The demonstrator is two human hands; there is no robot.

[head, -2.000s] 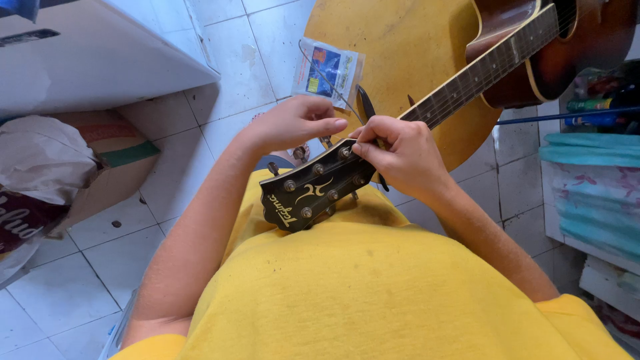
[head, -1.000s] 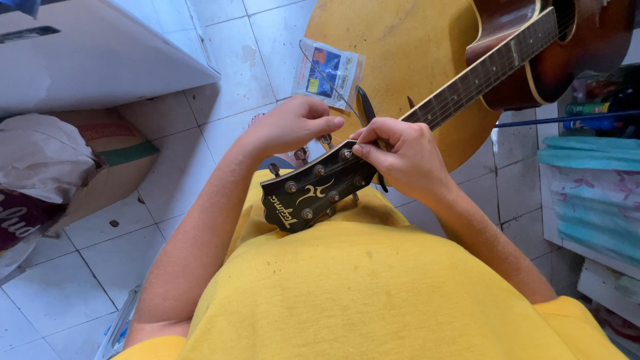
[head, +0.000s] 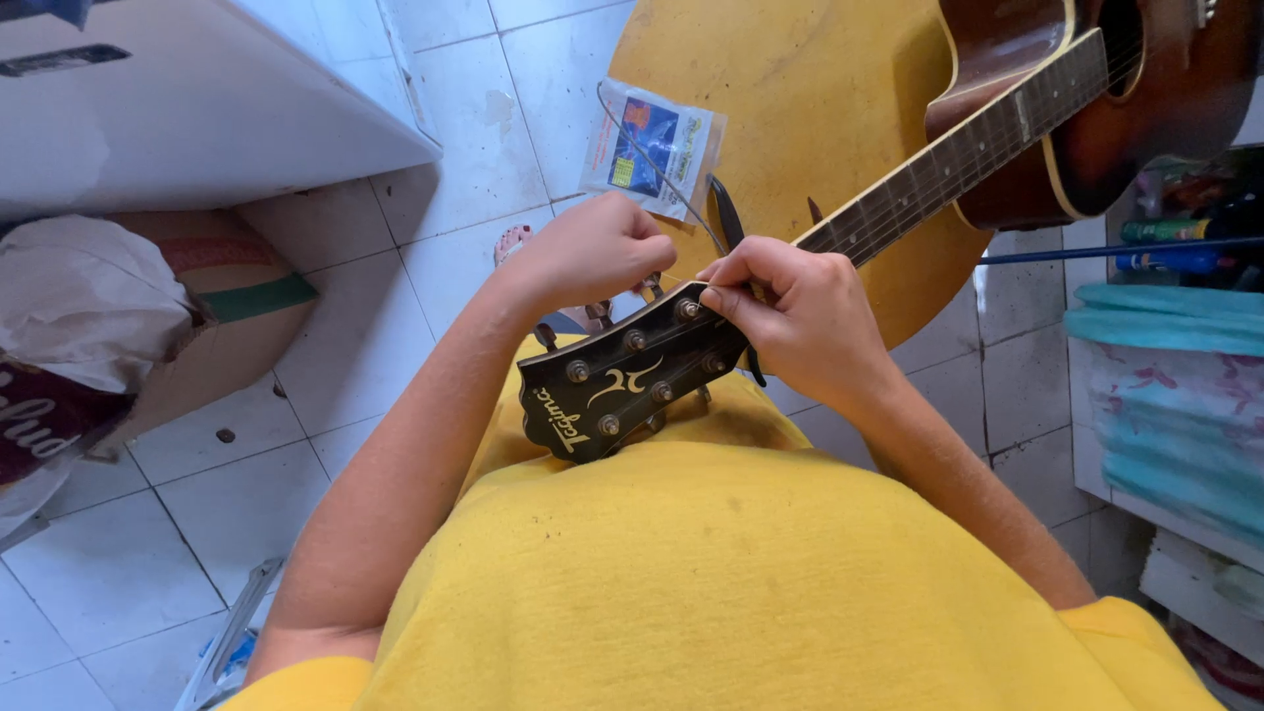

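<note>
An acoustic guitar with a sunburst body [head: 1165, 118] lies across the upper right, its neck [head: 918, 193] slanting down to a black headstock [head: 632, 380] against the yellow shirt. My left hand [head: 588, 252] is curled at the headstock's upper edge, its fingers on a tuning peg [head: 652, 286] there, partly hidden. With thumb and forefinger my right hand [head: 795, 316] pinches a thin string end beside the tuning post [head: 687, 310] nearest the nut. A dark clip-like tool, probably a capo [head: 729, 212], shows behind the right hand, partly covered.
A yellow round tabletop [head: 770, 109] lies under the neck, with a plastic string packet [head: 652, 148] and a thin wire on it. White appliance [head: 197, 109] and cardboard box [head: 247, 286] stand left. Bottles [head: 1165, 232] and teal-edged cloth [head: 1175, 425] are at the right, above a tiled floor [head: 227, 464].
My left hand has turned at the tuning peg, its fingers now more curled in. My right hand stays pinched at the same tuning post.
</note>
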